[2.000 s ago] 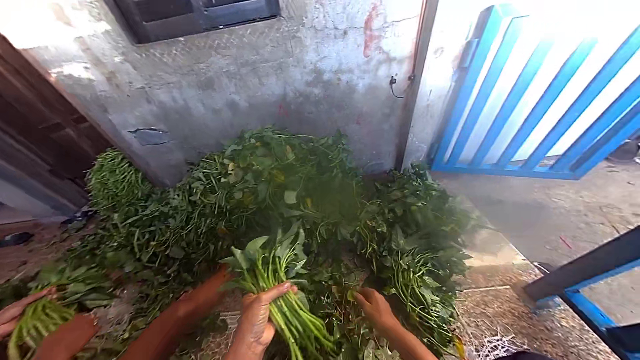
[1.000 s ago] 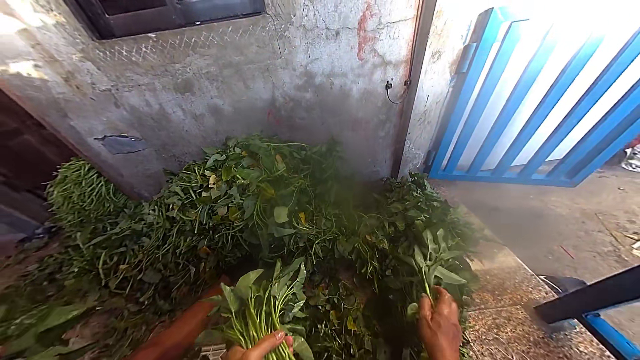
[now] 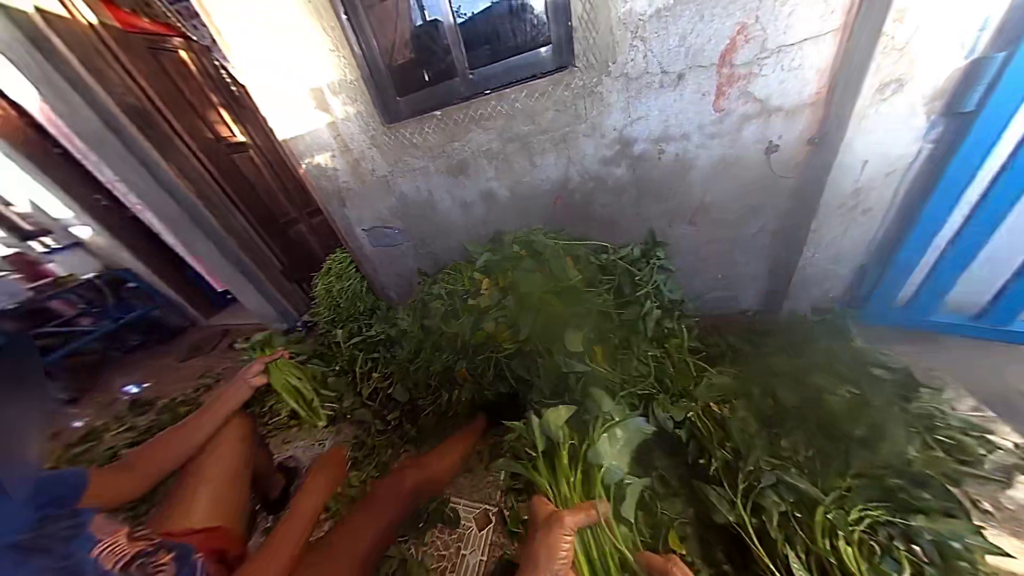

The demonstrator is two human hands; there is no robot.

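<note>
A bunch of leafy green stems (image 3: 580, 480) is gripped in my left hand (image 3: 556, 536) at the lower middle, leaves upward. My right hand (image 3: 664, 564) shows only in part at the bottom edge, against the lower stems of the bunch; its fingers are mostly cut off, so its grip is unclear. Behind both hands rises a large heap of leafy green stems (image 3: 520, 320), reaching the wall and spreading to the right.
A person sits at the left, one hand (image 3: 260, 370) holding another bunch of stems (image 3: 298, 390). A concrete wall (image 3: 640, 168) with a window (image 3: 472, 48) stands behind the heap. A wooden door (image 3: 216, 136) is at left, a blue metal gate (image 3: 960, 240) at right.
My right hand has moved left from the heap's right side to beside my left hand's bunch. The view has swung left, showing more of the seated person and the door.
</note>
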